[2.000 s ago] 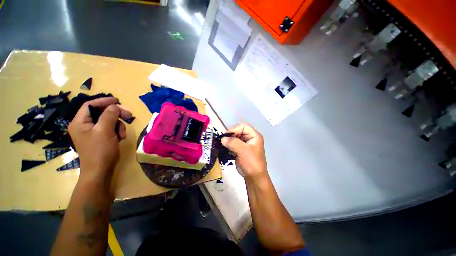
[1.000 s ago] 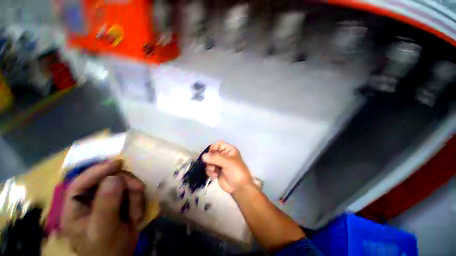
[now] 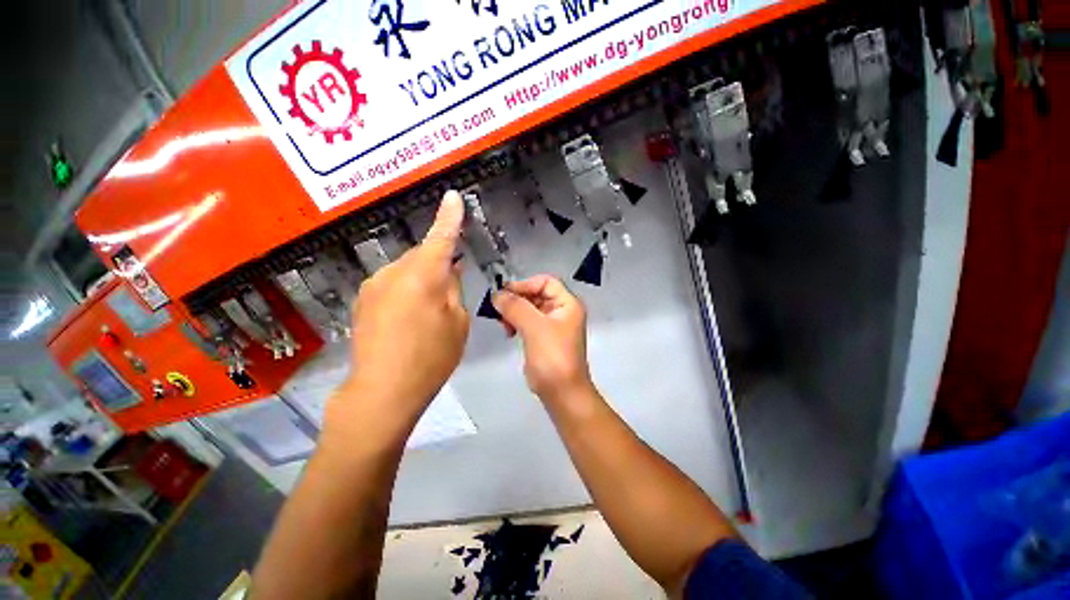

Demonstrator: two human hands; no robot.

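Note:
A silvery hanging clip (image 3: 483,240) hangs under the orange hood. My left hand (image 3: 411,305) is raised beside it, back of the hand towards me, index fingertip at the clip's top and the other fingers curled; whatever its palm holds is hidden. My right hand (image 3: 549,328) pinches a small black triangular piece (image 3: 488,305) at the clip's lower end. Another black triangular piece (image 3: 590,265) hangs from the neighbouring clip (image 3: 593,188) on the right. More clips, some with black pieces, hang along the row on both sides.
Small black triangles (image 3: 512,560) lie heaped on the pale ledge (image 3: 411,557) below. An orange control box (image 3: 129,363) is at the left. A blue crate (image 3: 980,504) stands at lower right. Papers (image 3: 446,416) are on the grey panel behind my left arm.
The view has swung up and right from the table and pink fixture to the clips. Both hands have risen to one clip, my right hand bringing a black piece there.

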